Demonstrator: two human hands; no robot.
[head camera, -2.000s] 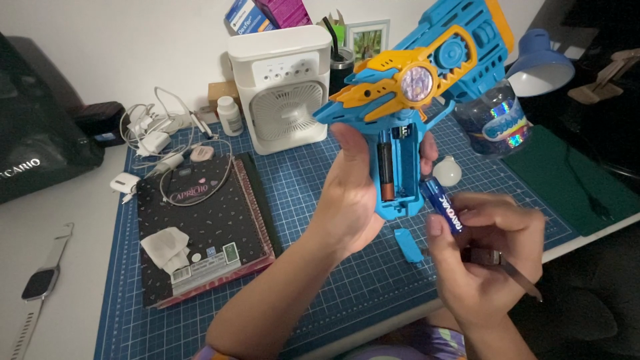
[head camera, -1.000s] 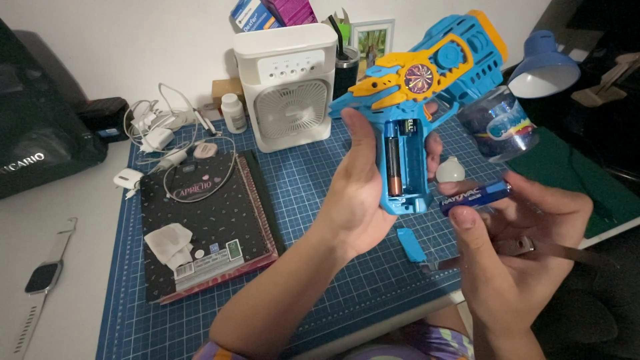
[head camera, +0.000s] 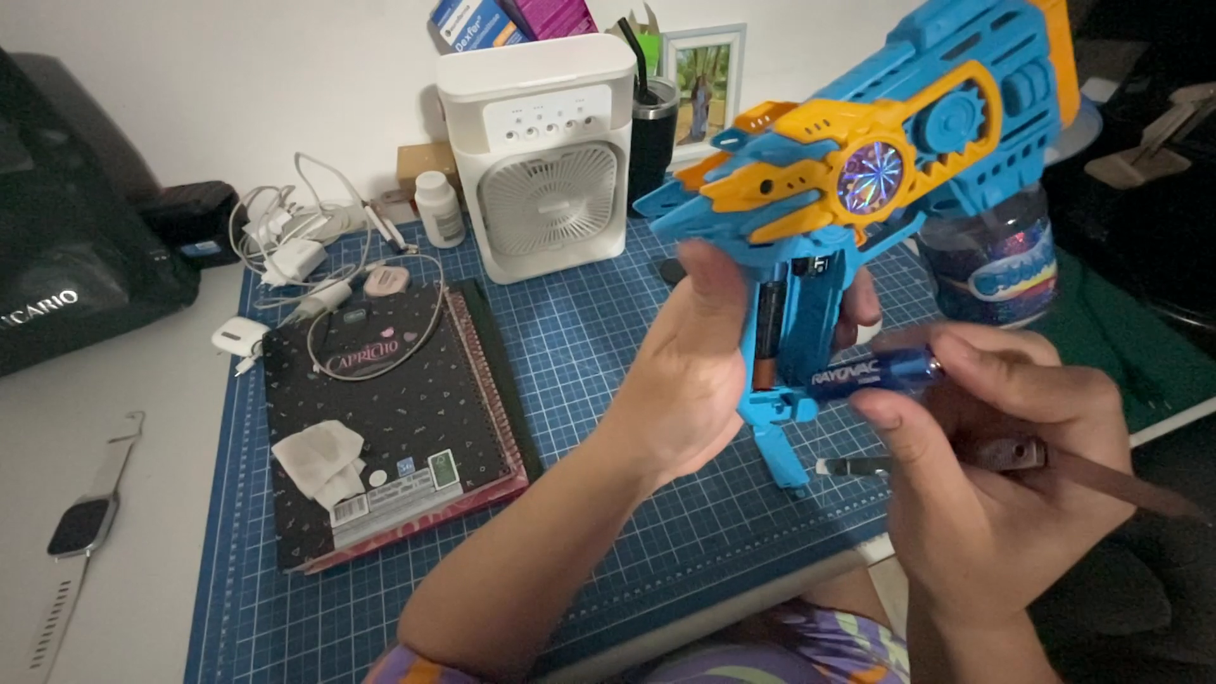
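Note:
My left hand (head camera: 689, 380) grips the handle of a blue and orange plastic toy gun (head camera: 883, 161), its battery compartment facing me. A black and copper battery (head camera: 768, 332) sits in the compartment's left side. Between thumb and fingers, my right hand (head camera: 997, 446) holds a blue Rayovac battery (head camera: 874, 372), its left end at the lower right edge of the compartment. The same hand also holds a slim tool with a brown handle (head camera: 1116, 480), whose metal tip points left; its kind is unclear. Just below the handle is a small blue plastic cover (head camera: 781, 458).
A blue gridded cutting mat (head camera: 589, 380) lies under notebooks (head camera: 399, 408), a white fan (head camera: 546, 171), a white bottle (head camera: 439, 209) and tangled white cables (head camera: 285, 228). Behind the toy stand a black tumbler (head camera: 654, 133) and a clear jar (head camera: 993, 261). A smartwatch (head camera: 84, 524) lies at left.
My right hand has brought the blue battery left, up to the handle's compartment. The battery was tilted downward two seconds ago and now lies nearly level. My left hand still holds the toy.

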